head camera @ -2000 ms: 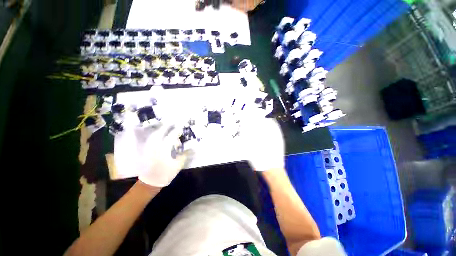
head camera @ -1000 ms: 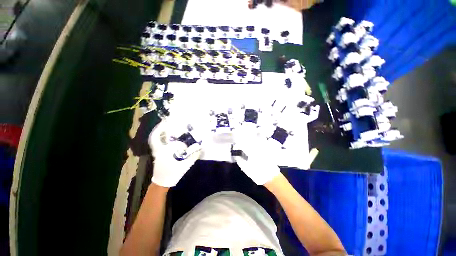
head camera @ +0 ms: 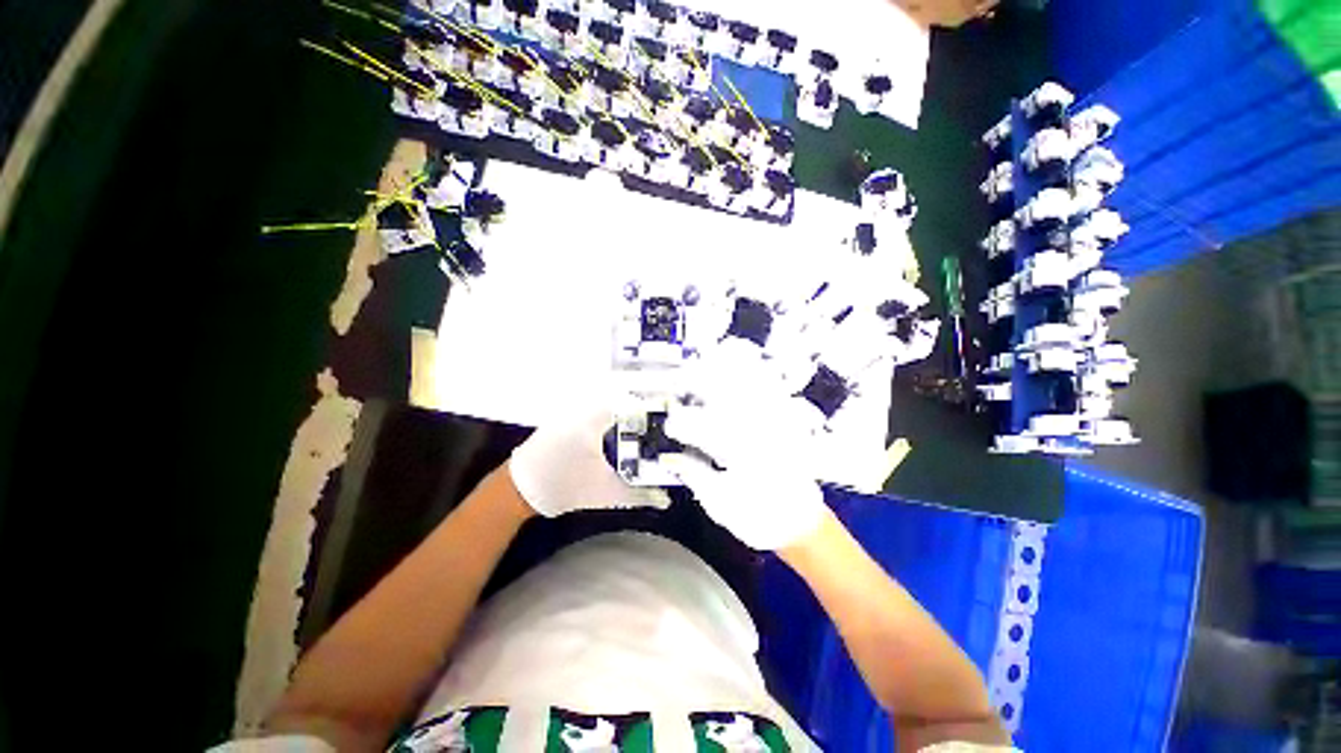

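A white housing with dark parts inside (head camera: 643, 447) is between my two gloved hands at the near edge of the white work sheet (head camera: 537, 287). My left hand (head camera: 566, 468) grips its left side. My right hand (head camera: 757, 468) is at its right side, fingers over it; the fingertips blend into the sheet, so its exact grip is hard to see. Another white unit with a black insert (head camera: 660, 322) lies just beyond. Two black inserts lie to the right, one farther off (head camera: 752, 319) and one nearer (head camera: 827, 389).
Rows of black-and-white sub-assemblies (head camera: 603, 111) with yellow-green leads (head camera: 316, 227) are at the far left. Stacked white units (head camera: 1052, 269) stand on a blue sheet at right, beside a green-handled screwdriver (head camera: 953, 288). A blue crate (head camera: 1118, 589) is below right.
My left hand has moved right and now holds the housing together with my right hand. The black insert formerly by my left hand no longer shows at that spot. The view has shifted.
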